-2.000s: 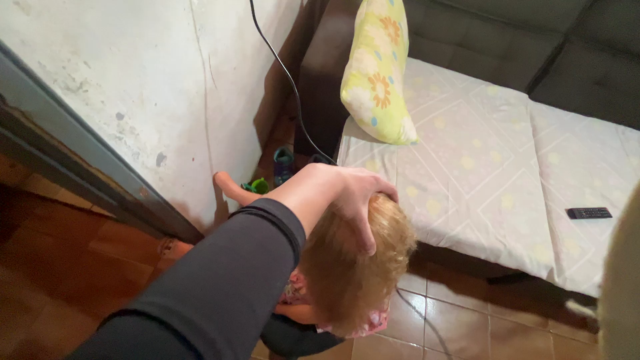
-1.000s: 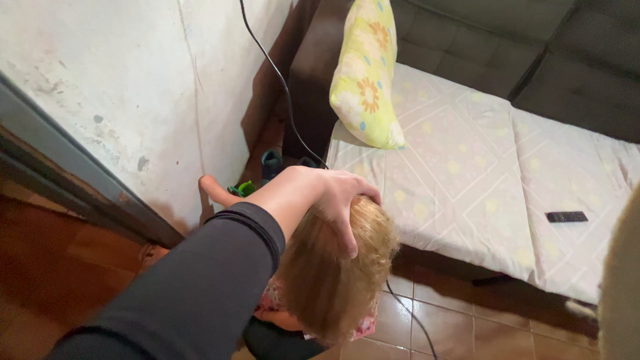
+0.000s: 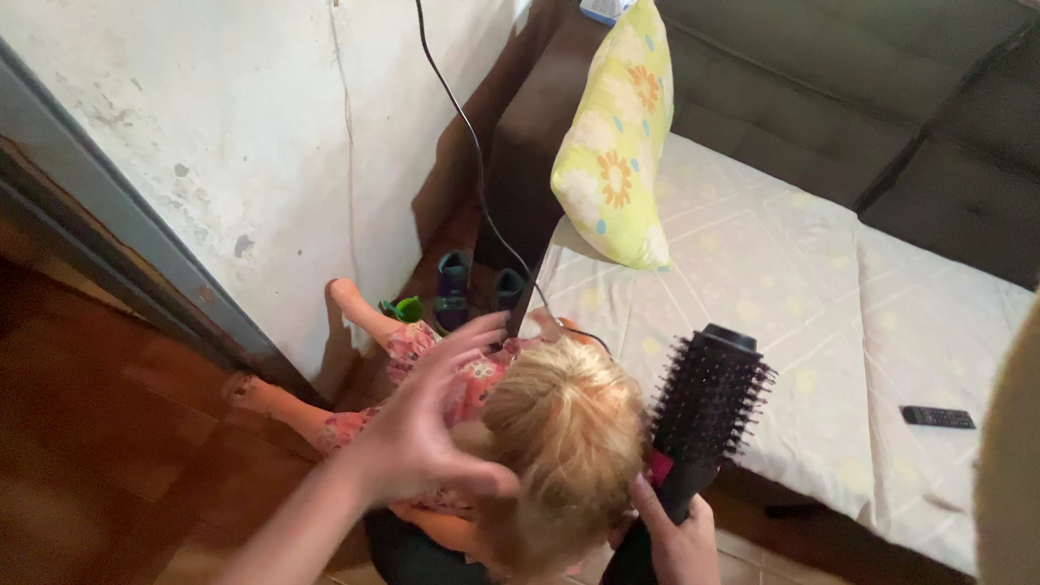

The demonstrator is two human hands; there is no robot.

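A person with light hair [image 3: 569, 414], in a pink flowered outfit [image 3: 366, 426], sits below me on a dark seat [image 3: 418, 556], seen from above. My left hand [image 3: 422, 431] is at the left side of the head, fingers spread and holding nothing; its thumb overlaps the hair. In my right hand [image 3: 678, 528] is the handle of a black hot-air hair brush [image 3: 711, 398], its round bristled head pointing up beside the right side of the person's head. Whether the bristles touch the hair is hard to tell.
A sofa with a pale sheet [image 3: 756, 301] holds a yellow flowered pillow [image 3: 617, 146] and a remote control [image 3: 938, 417]. A black cord [image 3: 479, 162] runs past the wall [image 3: 244, 162]. Shoes [image 3: 452, 288] and a green cup [image 3: 409, 309] lie on the floor.
My left hand has come off the top of the head and moved to its left side, fingers spread. My right hand and the hair brush have come into view at the right.
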